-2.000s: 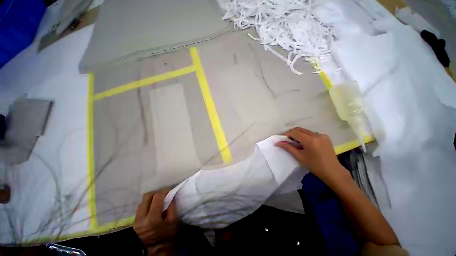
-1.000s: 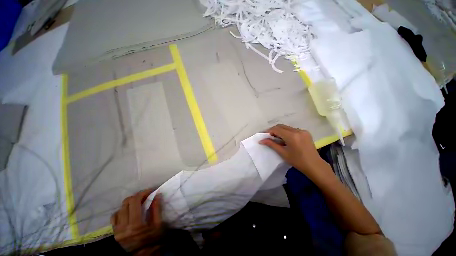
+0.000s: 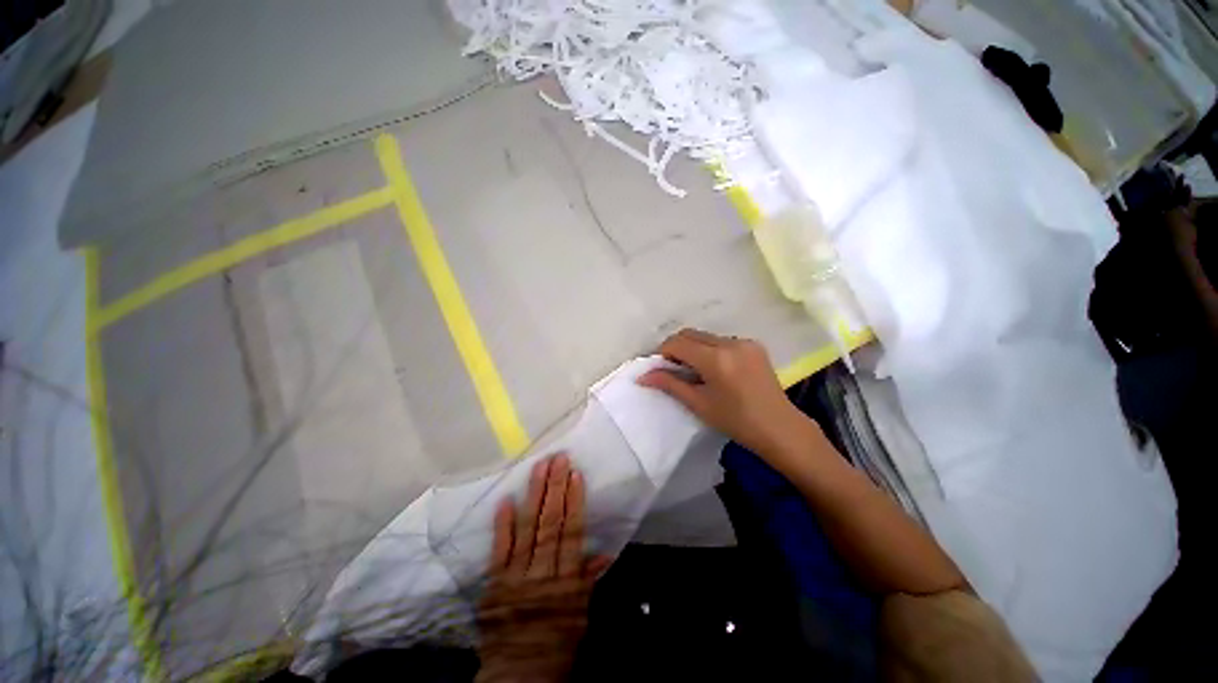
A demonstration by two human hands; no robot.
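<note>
A white cut panel [image 3: 528, 487] lies along the near edge of the grey layout board [image 3: 534, 280], partly hanging over it. My left hand [image 3: 541, 574] lies flat on the panel's middle with its fingers extended, holding nothing. My right hand [image 3: 715, 387] pinches the panel's upper right end between thumb and fingers, near the board's edge. The panel's lower left end reaches the bottom of the picture.
Yellow tape [image 3: 448, 307] divides the board. A strip pile [image 3: 641, 80] lies at the board's upper right. A squeeze bottle [image 3: 801, 260] lies by the right corner. White panels [image 3: 988, 347] drape at right. Grey panels [image 3: 294, 80] lie beyond. A black item [image 3: 1023, 87] is far right.
My left hand has let go of the panel's left end and moved right onto its middle, lying flat. My right hand still pinches the right end. The camera view has shifted right.
</note>
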